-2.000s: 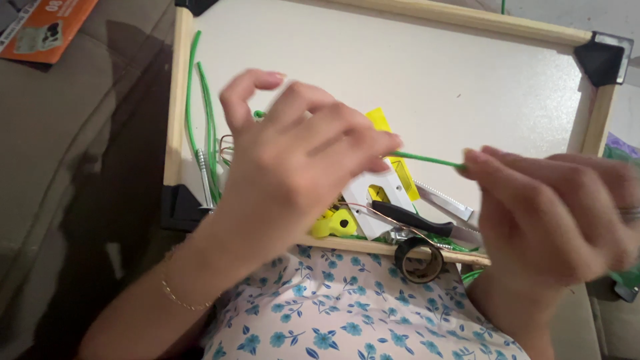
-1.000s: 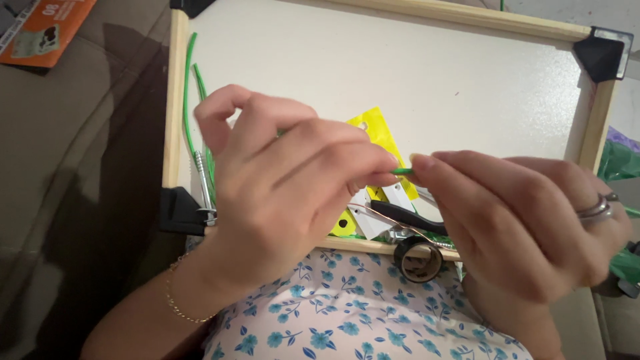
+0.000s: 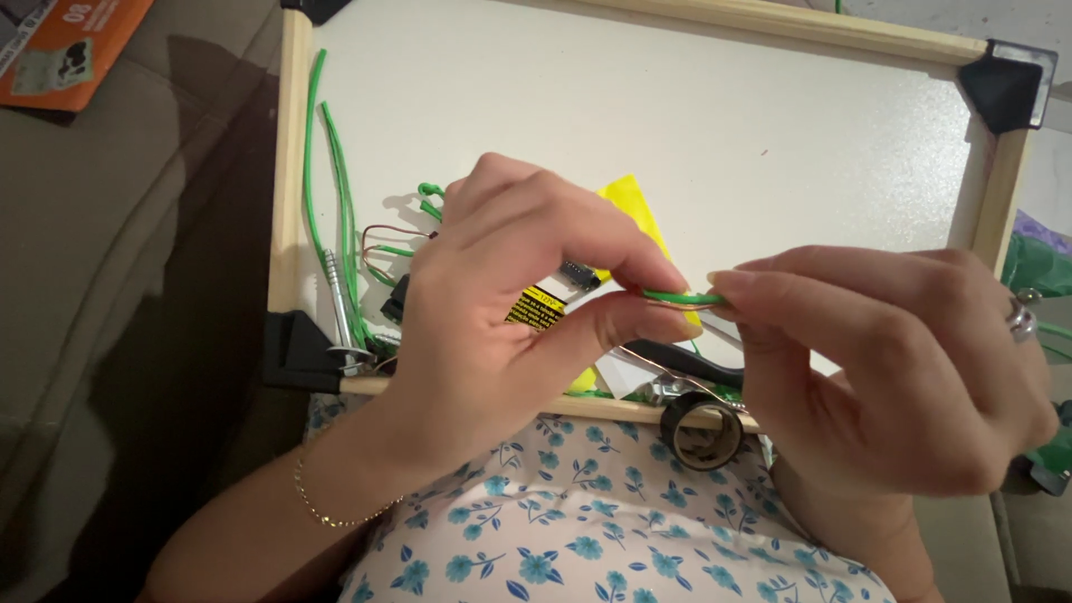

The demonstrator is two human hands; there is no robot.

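Between both hands, above the wood-framed white tray (image 3: pixel 653 92), is a short stretch of green insulated wire (image 3: pixel 682 297) with bare copper strands along it. My left hand (image 3: pixel 519 293) pinches its left end between thumb and forefinger. The fingertips of my right hand (image 3: pixel 871 360) grip the right end, close to the left fingertips. Below them lie a black handle (image 3: pixel 687 360), a yellow card (image 3: pixel 636 209) and a black part with a yellow-printed label (image 3: pixel 536 308), partly hidden by my left hand. A thin copper wire runs under the hands toward a roll of black tape (image 3: pixel 702 431).
Green wires (image 3: pixel 339 176) and a long screw (image 3: pixel 337 293) lie along the tray's left side. Black plastic corners (image 3: pixel 1005 84) join the wooden frame. An orange printed package (image 3: pixel 75 59) rests at the upper left, and green and purple plastic (image 3: pixel 1038 260) at the right.
My right hand has moved left toward my left hand, and the green stretch between them is shorter than two seconds ago. Bare copper now shows beside the green insulation.
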